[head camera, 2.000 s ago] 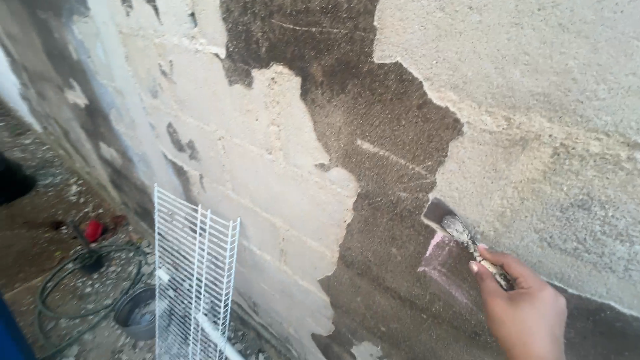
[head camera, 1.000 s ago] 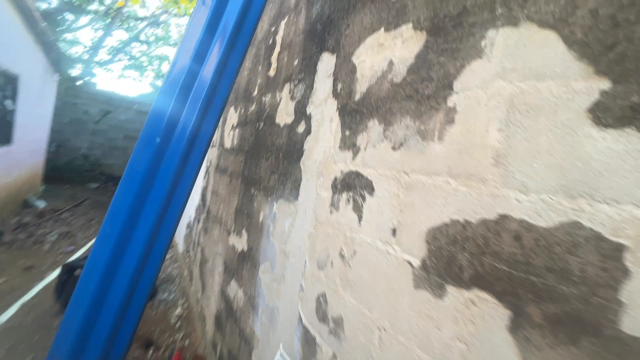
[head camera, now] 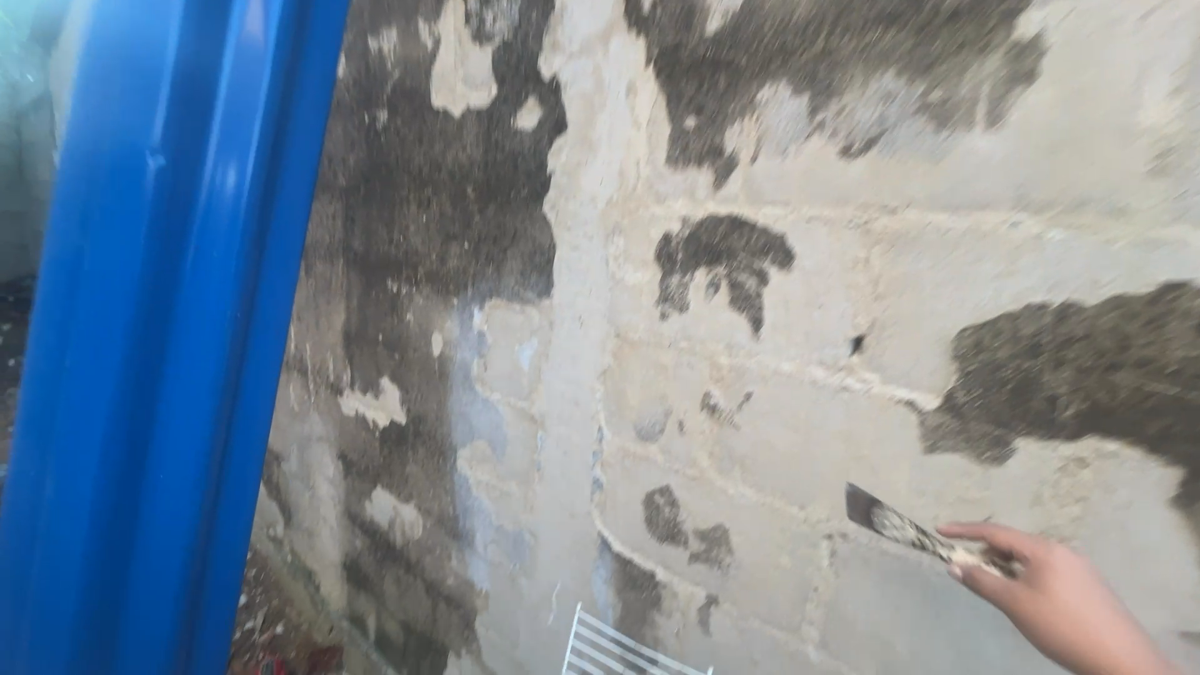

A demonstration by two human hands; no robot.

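My right hand (head camera: 1041, 581) is at the lower right, its fingers closed around the handle of a scraper (head camera: 886, 516). The flat dark blade points up and to the left, in front of the block wall (head camera: 731, 450); whether it touches the wall cannot be told. Dried pale material coats the scraper's neck and handle. Dark patches of old coating (head camera: 1078, 375) remain on the wall between bare pale blocks with raised mortar lines. My left hand is out of view.
A blue ribbed metal post or sheet (head camera: 178, 309) leans across the left side, close to the camera. The top of a white wire rack (head camera: 623, 647) shows at the bottom. Debris-strewn ground (head camera: 281, 609) lies at the wall's foot.
The view has swung left along the wall since the oldest frame. My right hand, absent one second ago, is back in view with the scraper, off the dark patch it was at before.
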